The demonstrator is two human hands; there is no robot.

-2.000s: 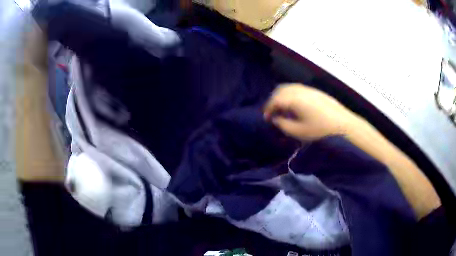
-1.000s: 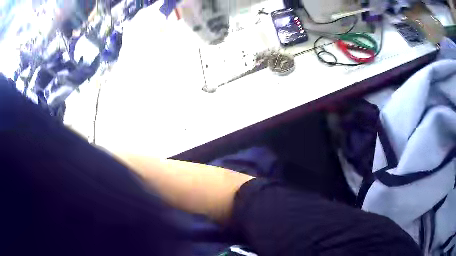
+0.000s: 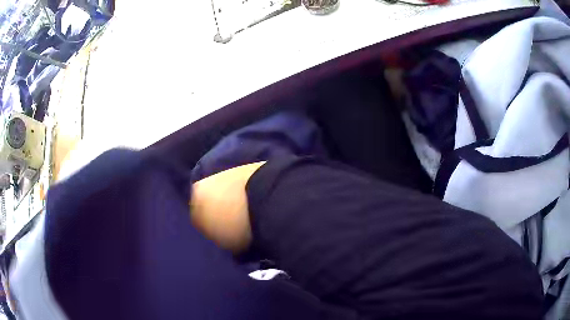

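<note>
A large navy fabric piece [image 3: 144,244] fills the lower left, close to the camera and blurred. An arm in a black sleeve comes in from the lower right, with a short stretch of bare forearm or wrist showing. It looks like my right arm. Its hand is hidden by the navy fabric, so its grip does not show. My left hand is not in view. More navy cloth [image 3: 269,137] bulges below the table edge.
A white table [image 3: 187,75] with a dark curved edge crosses the top. A dish [image 3: 320,5] is cut off above. Pale blue-grey cloth with navy bands [image 3: 500,175] is heaped at right. A cream device [image 3: 25,140] and piled cloth [image 3: 37,56] are at left.
The view has swung from the lap to the table, then lower and left; the phone has left the picture. The hand visible earliest is now hidden. The navy piece has shifted, exposing the cream device.
</note>
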